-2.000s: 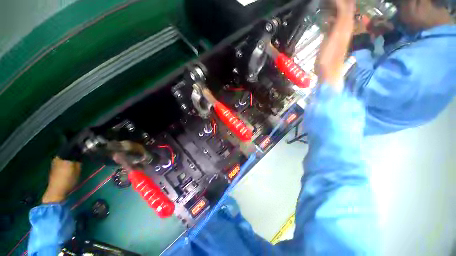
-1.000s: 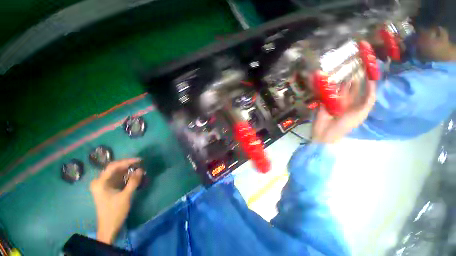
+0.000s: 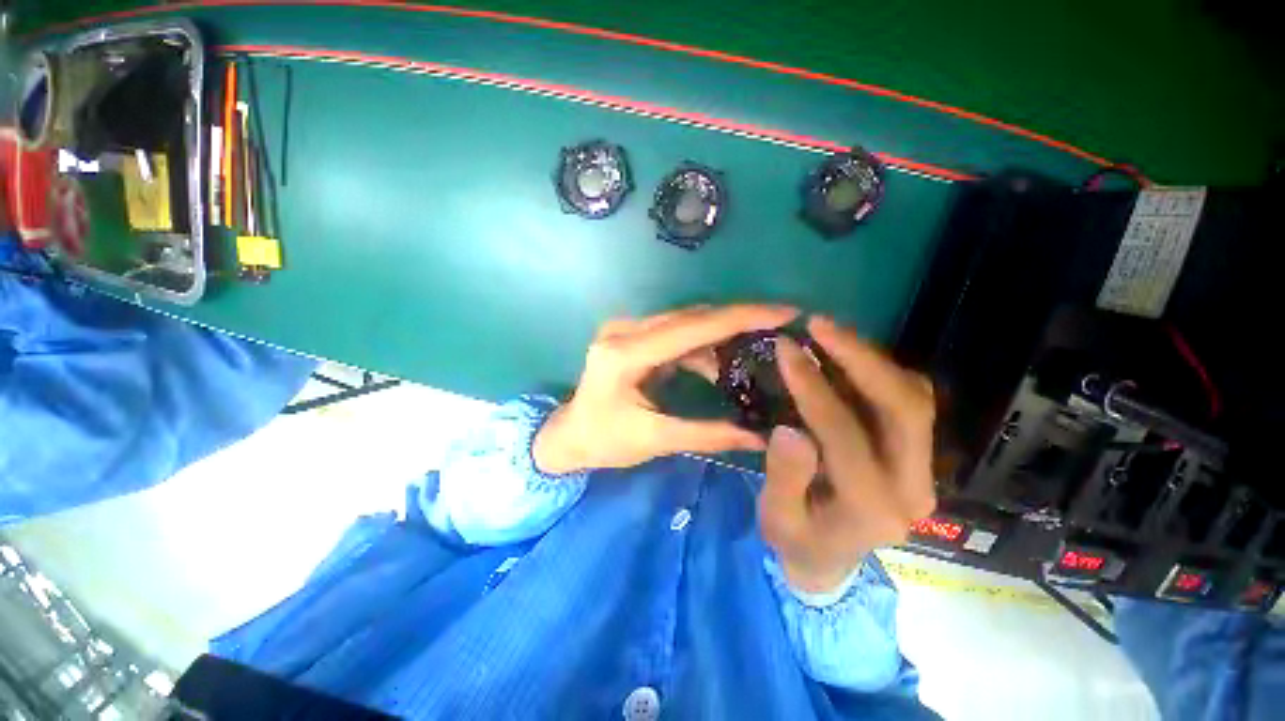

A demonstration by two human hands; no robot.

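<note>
My left hand [image 3: 634, 395] and my right hand [image 3: 853, 444] hold one black round watch head [image 3: 754, 378] between them, above the near part of the green mat. The left thumb and fingers are at its left side. The right fingers lie over its face and hide part of it. Three more black watch heads lie on the mat beyond my hands: one at the left [image 3: 593, 179], one in the middle [image 3: 689, 206] and one at the right [image 3: 844, 192].
A black test fixture [image 3: 1036, 437] with red digits and a white label [image 3: 1151, 251] stands at right. A metal tray [image 3: 197, 155] is at far left, with thin tools [image 3: 251, 169] beside it. Blue clothing of other people shows at the left and lower right edges.
The view has swung left, away from the red handles. My right hand has left the fixture and joined my left hand at the watch head, which is now held up in both hands.
</note>
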